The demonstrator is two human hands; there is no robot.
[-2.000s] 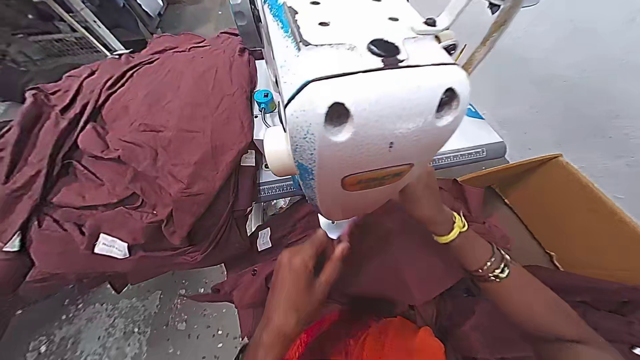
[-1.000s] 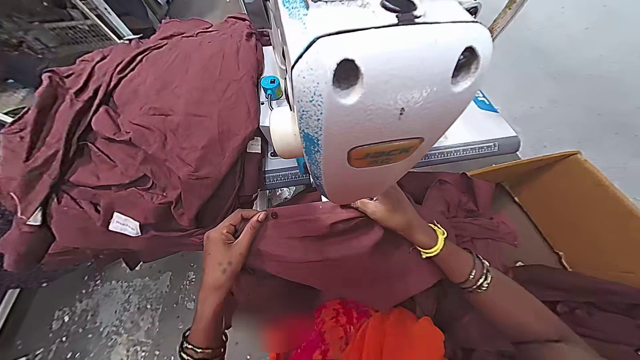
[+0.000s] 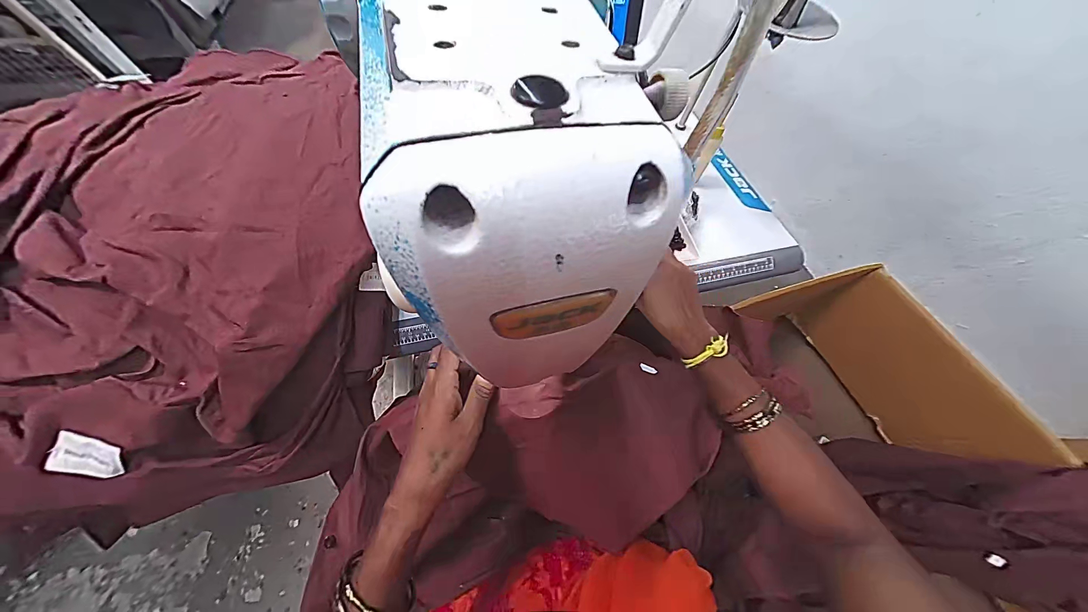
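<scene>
A white Jack sewing machine head (image 3: 544,246) fills the middle of the view and hides its needle area. Maroon cloth (image 3: 608,442) lies below and in front of it, over my lap. At the machine's lower left, my left hand (image 3: 446,416) rests on the cloth, thumb and fingers partly hidden at the tips. My right hand (image 3: 671,302) is behind the machine's right side, its fingers out of sight; a yellow band is on the wrist. Whether either hand grips the cloth cannot be told.
A large heap of maroon garments (image 3: 212,246) with white labels lies left of the machine. To the right stands an open cardboard box (image 3: 926,365), with more maroon cloth (image 3: 977,510) in front of it. A thread stand rod (image 3: 727,85) rises behind the machine on the right.
One second ago both hands held a cloth edge stretched in front of the machine. My left hand has moved right to the machine's lower edge, and my right hand has gone farther back beside it.
</scene>
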